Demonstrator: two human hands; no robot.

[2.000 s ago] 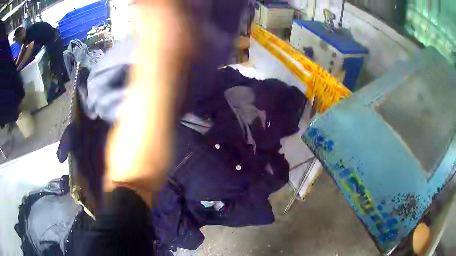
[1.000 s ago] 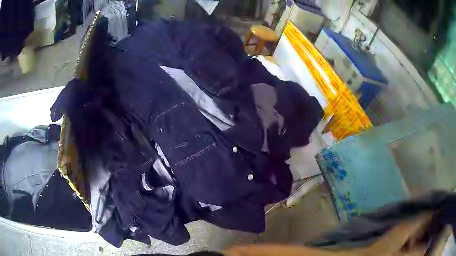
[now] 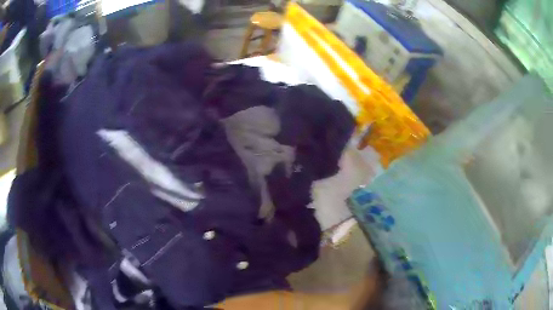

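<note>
Dark navy garments (image 3: 200,242) lie heaped in front of me, with pale grey lining patches (image 3: 254,130) and two shiny round dots showing. A blurred strip of bare skin, apparently my right hand or forearm (image 3: 297,300), crosses the bottom edge below the heap. It is cut off and its fingers cannot be made out, so its hold cannot be told. My left hand is not in view.
A light-blue windowed machine (image 3: 424,212) stands at the right. A yellow-taped white box (image 3: 327,66) is behind the heap. A carton edge (image 3: 27,136) borders the heap at left. A wooden stool (image 3: 267,21) and a blue-and-white box (image 3: 382,45) stand farther back.
The view has shifted, so the heap sits farther left. The arm that covered the left earlier is gone from there. The skin at lower right now shows only along the bottom.
</note>
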